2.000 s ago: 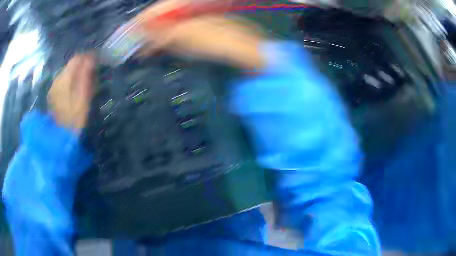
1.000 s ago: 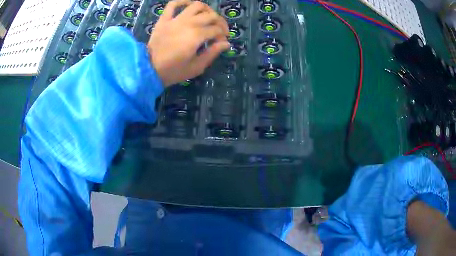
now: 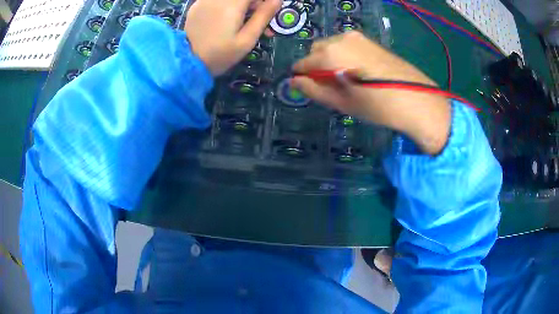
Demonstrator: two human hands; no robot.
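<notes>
My left hand is over the upper part of the clear blister tray, with a speaker driver, pale ring and green centre, at its fingertips. My right hand is shut on the red test probe, over the tray's right half. A second driver shows blurred at the right fingertips; whether they touch it I cannot tell. Drivers with green centres sit in several tray pockets. The red and black lead runs right from the probe over the right wrist.
A white holding board lies at far left and another at upper right. A heap of black wired parts lies at right on the green mat. Red and blue lines cross the upper right. The bench's front edge curves below the tray.
My right hand has come from the lower right to over the tray, now with the red probe. My left hand has shifted slightly up and left, and a pale-ringed driver now shows at its fingertips.
</notes>
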